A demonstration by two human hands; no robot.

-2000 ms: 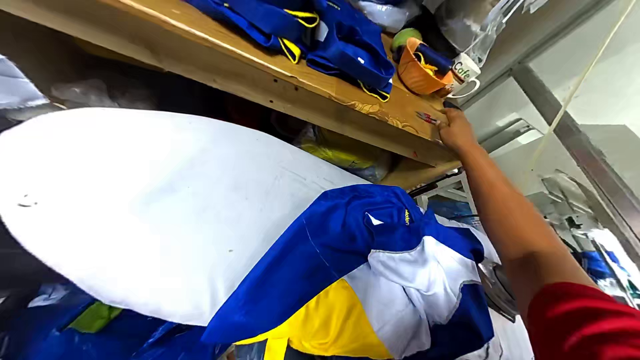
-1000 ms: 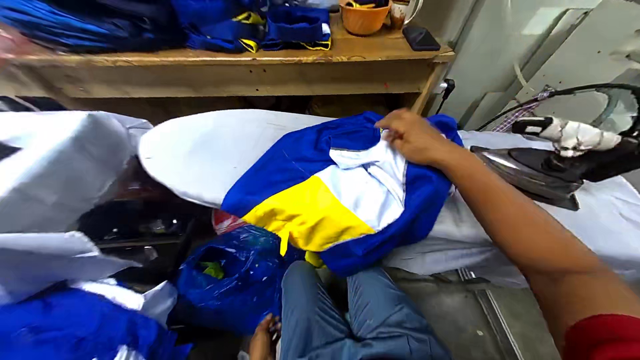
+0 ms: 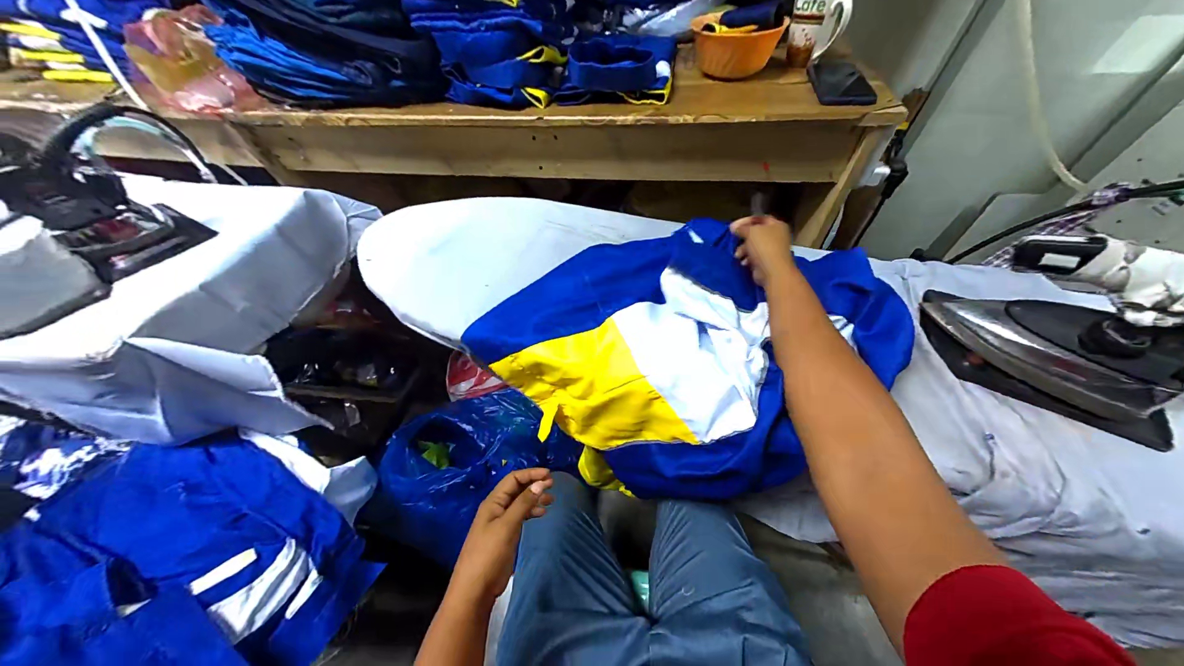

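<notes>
A blue, yellow and white garment (image 3: 647,361) lies crumpled over the white padded ironing board (image 3: 490,250), its lower edge hanging toward my knees. My right hand (image 3: 766,248) is at the garment's far edge with the fingers bent; a small dark object, blurred, shows just above the fingertips, and I cannot tell whether the hand grips it or the cloth. Above my lap is my left hand (image 3: 520,499), fingers loosely curled and apart, holding nothing. To the right, a steam iron (image 3: 1045,361) rests on the white cloth cover of the board.
Beyond the board stands a wooden table (image 3: 555,143) with folded blue garments (image 3: 499,55), an orange bowl (image 3: 737,46), a mug (image 3: 814,32) and a black phone (image 3: 840,83). Another iron (image 3: 120,222) is at the left. Below are a blue plastic bag (image 3: 444,462) and a blue garment pile (image 3: 185,546).
My right hand was at the table's edge two seconds ago, then on the garment's white part; now it is at the far edge. My left hand has come up into fuller view.
</notes>
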